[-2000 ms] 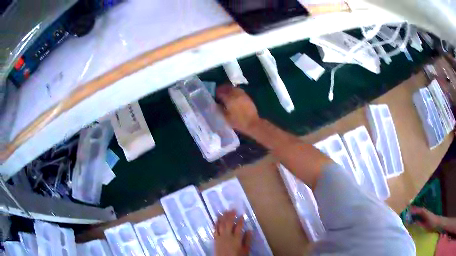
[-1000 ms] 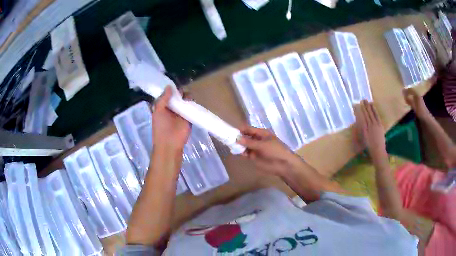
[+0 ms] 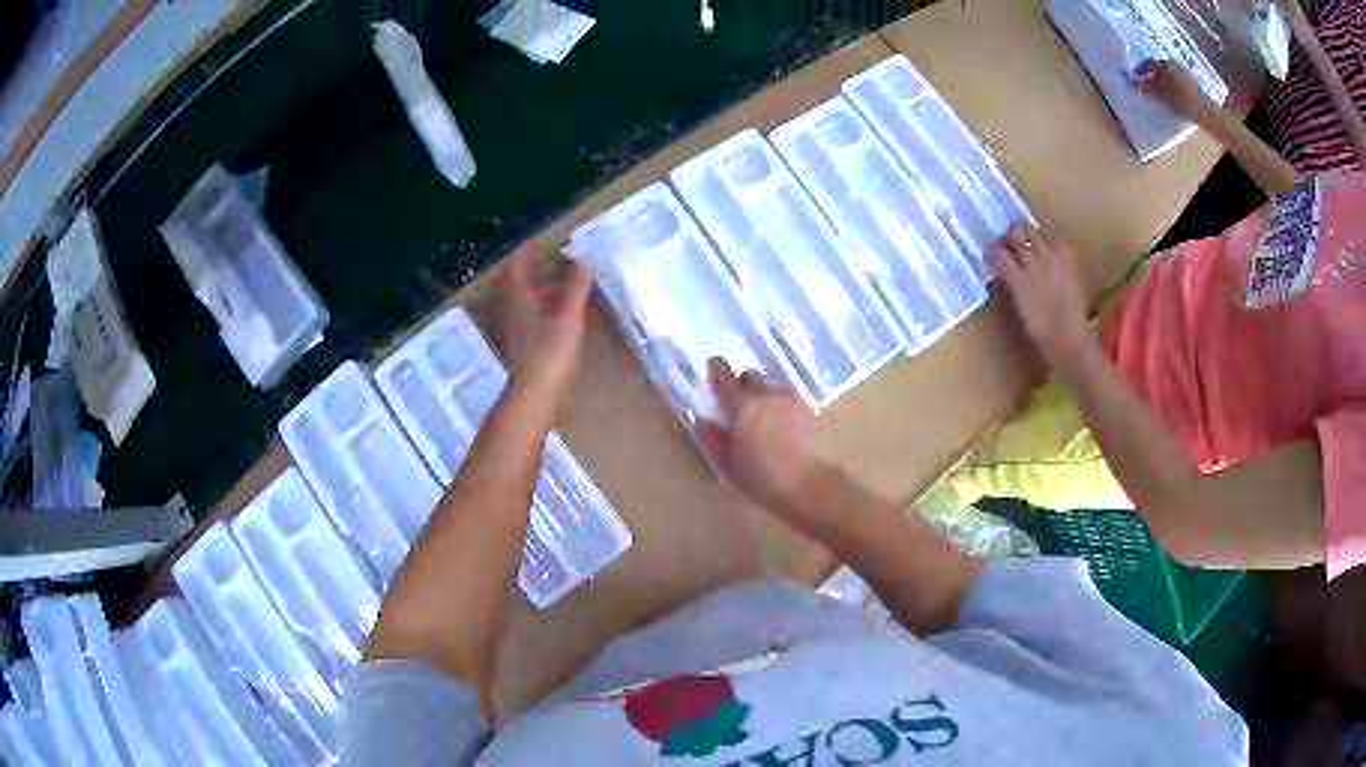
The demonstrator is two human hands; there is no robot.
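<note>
A long white translucent tray [image 3: 637, 240] lies on the cardboard in the middle, leftmost of a row. A white wrapped device [image 3: 659, 307] seems to lie lengthwise in it, hard to tell from the tray. My right hand [image 3: 761, 432] is at the tray's lower end, fingertips on the white surface; its grip is unclear. My left hand [image 3: 547, 312] is beside the tray's upper left corner, slightly blurred, fingers apart and holding nothing visible.
More trays [image 3: 779, 270] lie right; another row [image 3: 352, 427] runs lower left. A filled tray [image 3: 247, 277], printed box [image 3: 102, 337] and wrapped piece [image 3: 424, 105] lie on the green surface. A coworker's hand [image 3: 1041, 285] touches the right trays.
The wrapped device moved from between my hands, left of the row, to the row's leftmost tray. My left hand let go. The view shifted right, and the coworker's hand reached the trays.
</note>
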